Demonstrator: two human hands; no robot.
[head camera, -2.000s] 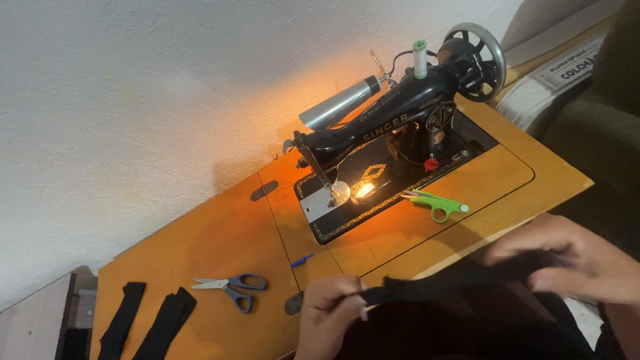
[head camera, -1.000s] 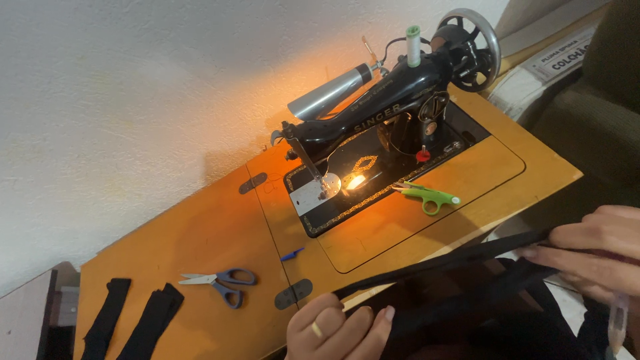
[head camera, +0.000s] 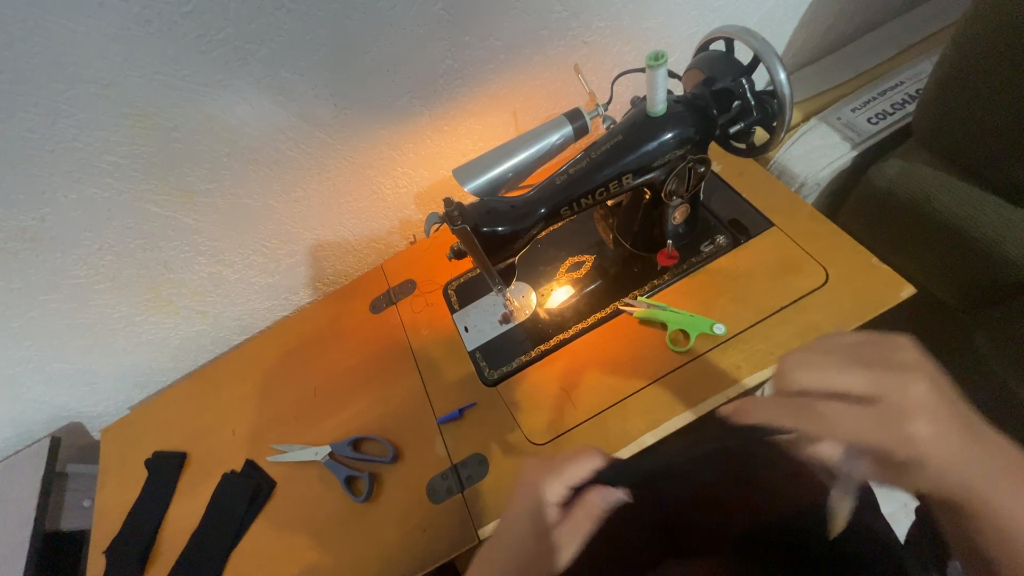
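My left hand (head camera: 564, 508) pinches the edge of a black cloth (head camera: 720, 488) at the front edge of the sewing table. My right hand (head camera: 856, 408), blurred, is at the cloth's far right end, with a pen-like clear object (head camera: 844, 500) held under the fingers. The black cloth hangs over my lap between the hands. Beyond them stands a black Singer sewing machine (head camera: 592, 184) with its lamp lit and a spool of pale thread (head camera: 657, 84) on top. Green thread snips (head camera: 680, 324) lie in front of the machine.
On the orange wooden table (head camera: 336, 360) lie grey-handled scissors (head camera: 340, 460), a blue pen cap (head camera: 457, 413) and folded black fabric strips (head camera: 148, 512) at the left. A textured wall (head camera: 200, 160) rises behind. A dark green upholstered piece (head camera: 936, 216) stands at the right.
One second ago the cloth was stretched in a long strip between my hands; it now spreads wider and darker below them. My right hand has moved left, closer to my left hand.
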